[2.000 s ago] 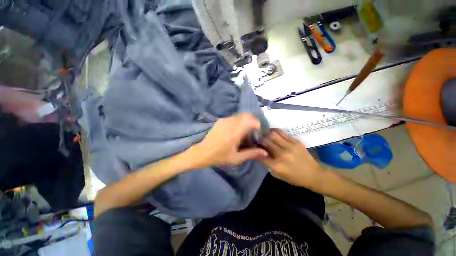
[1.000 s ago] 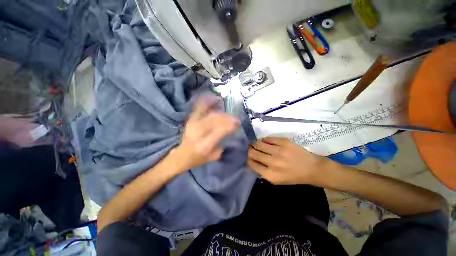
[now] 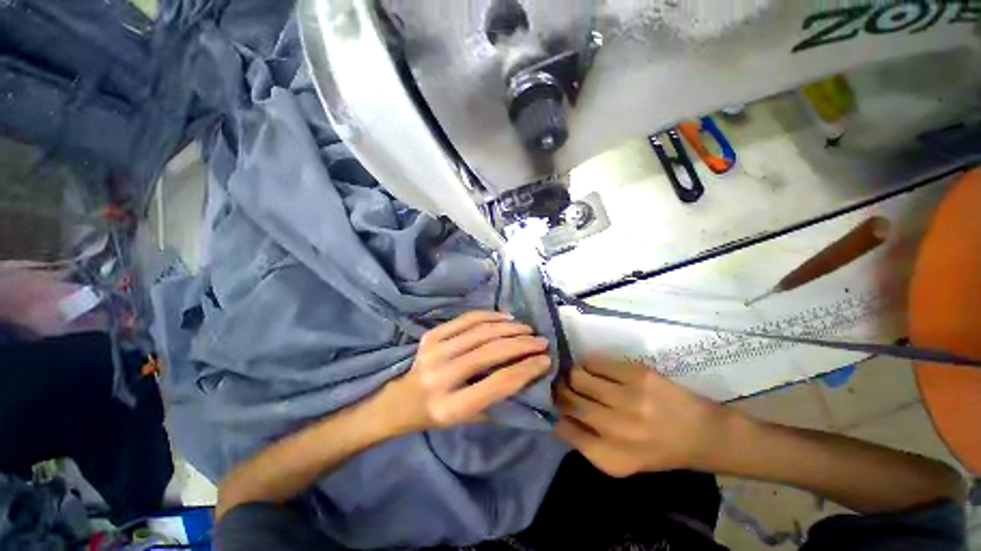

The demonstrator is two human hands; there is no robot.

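Observation:
A large bunched grey-blue garment piece (image 3: pixel 312 312) lies left of and under my hands. Its edge runs up to the brightly lit needle area of the white-grey sewing machine (image 3: pixel 667 75). My left hand (image 3: pixel 479 368) lies flat on the cloth, fingers pointing right. My right hand (image 3: pixel 635 414) grips the cloth edge, its fingertips partly hidden by the fold. A narrow grey binding tape (image 3: pixel 731 331) runs from near the needle to the orange tape reel (image 3: pixel 952 312) at the right. The needle tip is lost in glare.
An awl (image 3: pixel 834 258), black snips (image 3: pixel 678 167) and orange-blue snips (image 3: pixel 710 145) lie on the table right of the needle plate (image 3: pixel 581 219). A yellow item (image 3: pixel 828 99) is near the machine arm. More grey cloth is heaped at upper left. A ruler scale (image 3: pixel 753 342) marks the front edge.
The view has shifted, showing more of the machine head. My left hand has come down from raised to flat on the cloth. My right hand remains at the cloth edge.

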